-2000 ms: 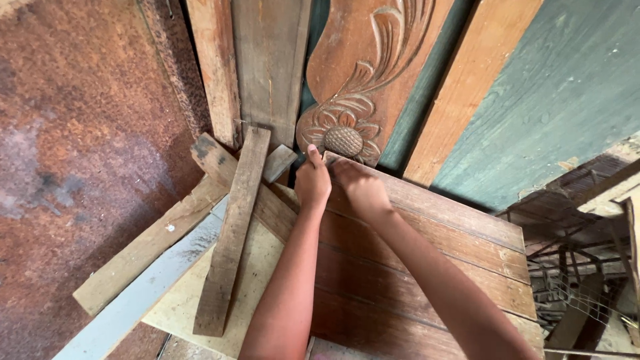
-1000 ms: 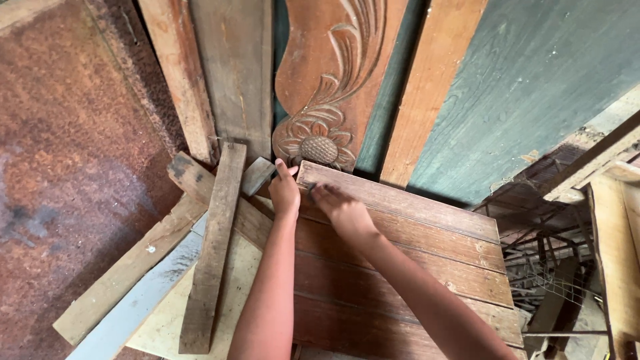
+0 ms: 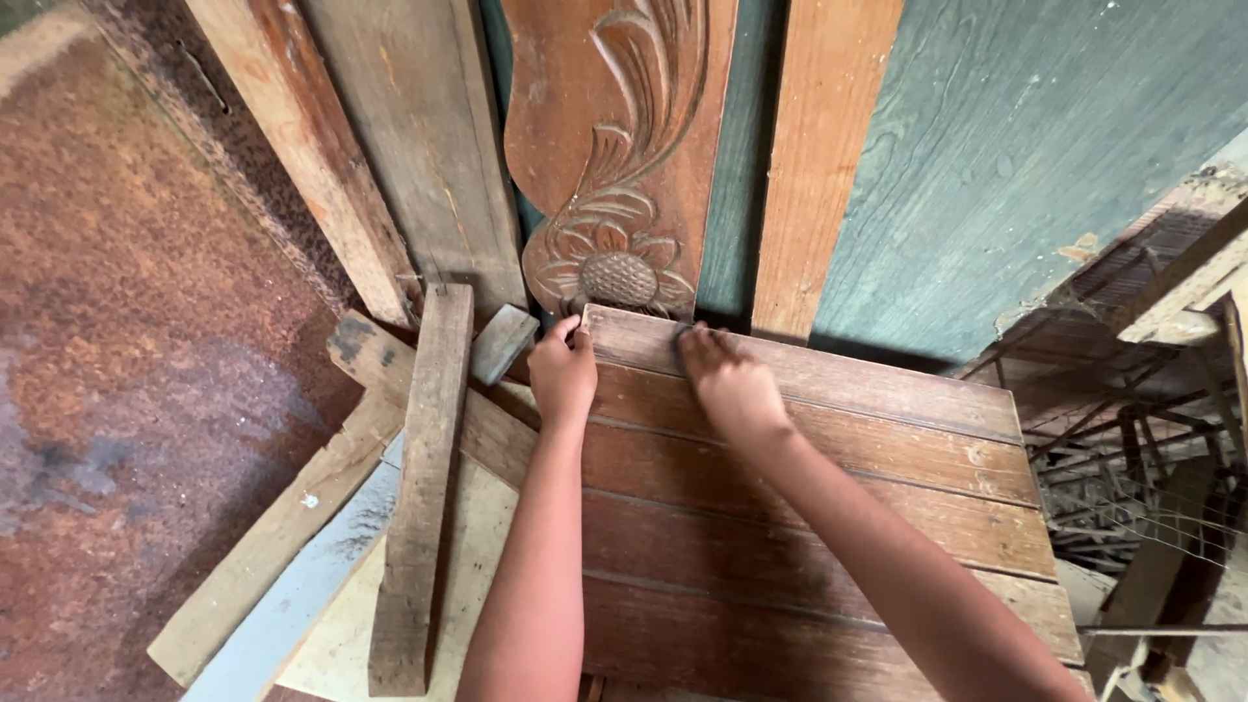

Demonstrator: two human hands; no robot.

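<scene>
A slatted wooden panel [image 3: 809,487] lies in front of me, its far slat paler than the others. At that slat's left corner, my left hand [image 3: 564,375] grips the edge with fingers and thumb. My right hand [image 3: 731,375] presses a small dark object [image 3: 682,343] against the pale slat, right of my left hand; mostly covered by the fingers, it cannot be identified. Just beyond the panel's far edge stands a carved wooden board [image 3: 624,195] with a sunflower relief.
Loose wood offcuts [image 3: 419,497] and a pale blue strip [image 3: 312,575] lie left of the panel. A rusty metal sheet [image 3: 146,341] stands at far left. Upright planks [image 3: 824,146] lean on a green wall [image 3: 985,166]. Wire mesh [image 3: 1170,507] and scrap are at right.
My right hand has moved rightward along the pale slat, away from my left hand. My left hand remains at the panel's corner. The view has shifted slightly.
</scene>
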